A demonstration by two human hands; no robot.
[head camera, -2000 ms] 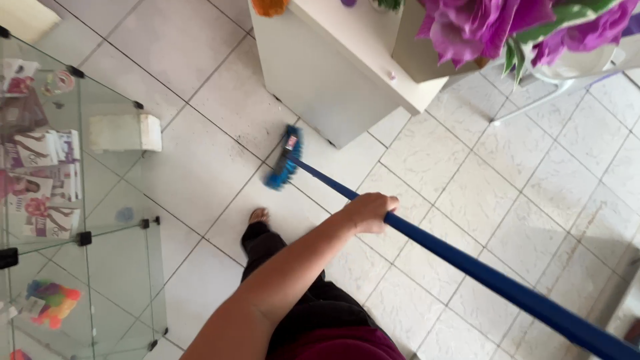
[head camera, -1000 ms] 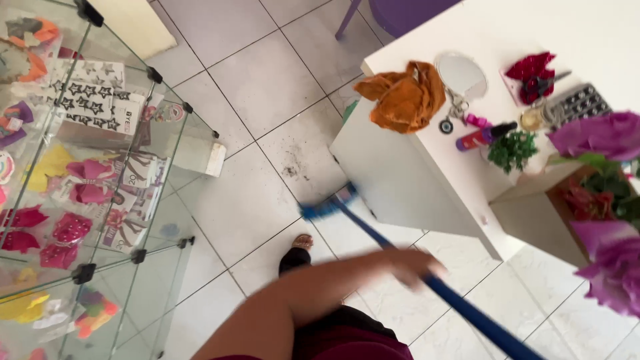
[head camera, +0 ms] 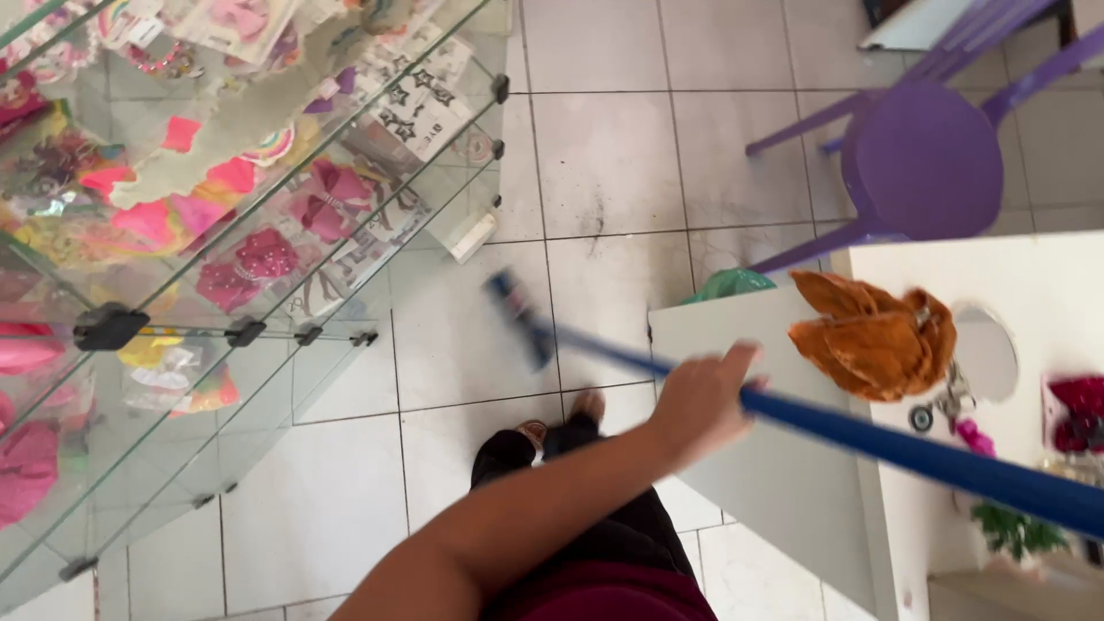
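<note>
My left hand [head camera: 707, 401] is closed around the blue handle [head camera: 906, 457] of a broom, coming in from the lower left across my body. The handle runs from the right edge down to a blurred blue broom head [head camera: 517, 319], which is over the tiles ahead of my feet. Beyond the head, a patch of dark dirt [head camera: 595, 216] lies on the pale tiled floor [head camera: 604, 129]. My right hand is outside the view, and so is the upper end of the handle.
A glass display case [head camera: 302, 362] with hair bows and packets fills the left. On the right stands a white counter [head camera: 759, 379] with an orange cloth item [head camera: 880, 336] and a round mirror [head camera: 987, 354]. Behind it are a purple chair [head camera: 923, 164] and a green bag [head camera: 729, 283].
The view has shifted, bringing more of the purple chair into sight. The broom head has moved left, away from the counter's base. My left hand still grips the handle.
</note>
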